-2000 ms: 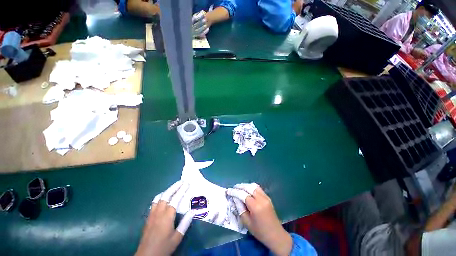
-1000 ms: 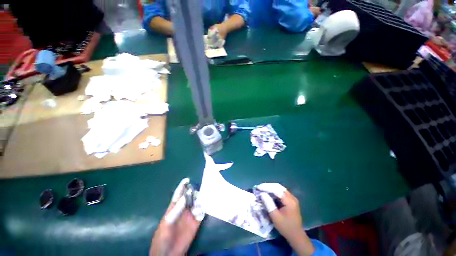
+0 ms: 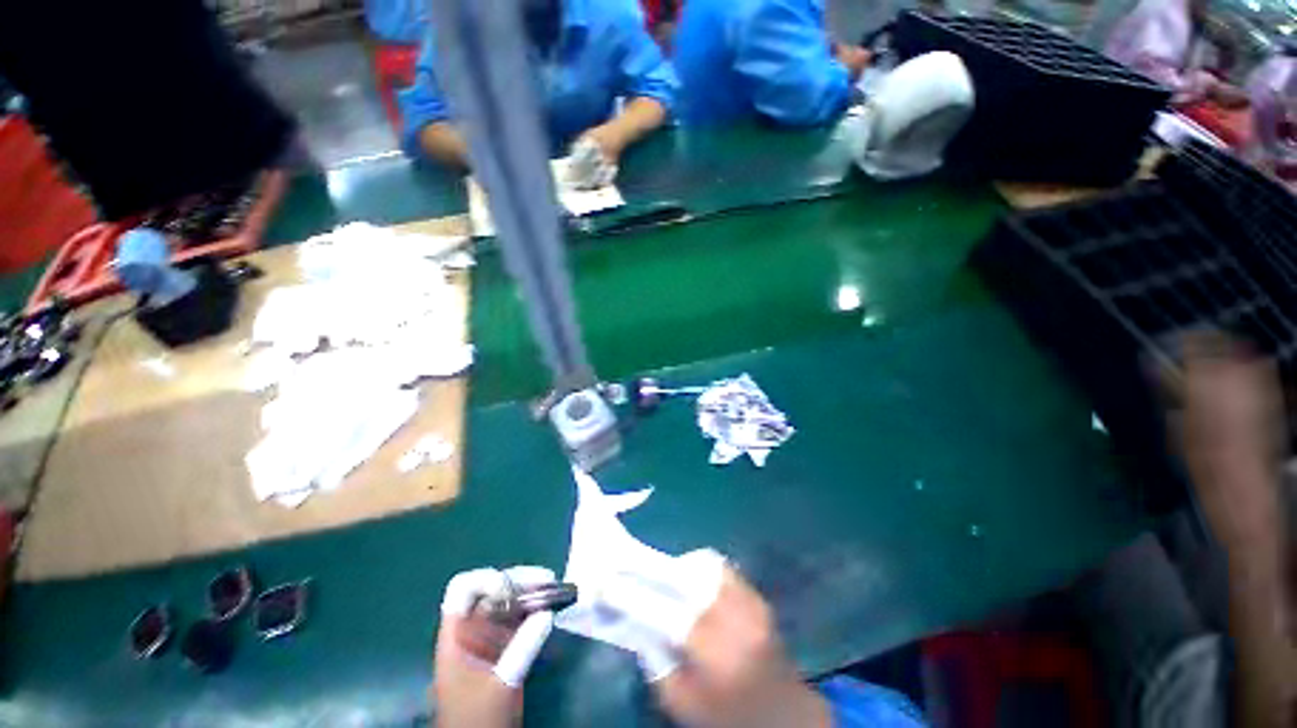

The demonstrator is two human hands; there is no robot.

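My left hand (image 3: pixel 491 633), with white finger covers, holds a smartwatch head (image 3: pixel 543 599) edge-on, raised above the bench. My right hand (image 3: pixel 726 640) is blurred and grips white cloth just right of the watch. The spread white cloth (image 3: pixel 602 538) lies under and between the hands, its pointed corner by the whitish dispenser bottle (image 3: pixel 583 424). Where the cloth in my right hand ends and the spread cloth begins is hard to tell.
Several watch heads (image 3: pixel 280 609) lie at left. A cloth pile (image 3: pixel 334 356) sits on the brown board (image 3: pixel 114 498). A metal post (image 3: pixel 515 199) rises behind the bottle, with a crumpled cloth (image 3: pixel 744 420) to its right. Another person's arm (image 3: pixel 1235 469) reaches by the black trays (image 3: pixel 1138 270).
The watch lay on the cloth, then was in my left hand, which now holds it edge-on. My right hand has moved left toward it with cloth. Another person's arm has appeared at right.
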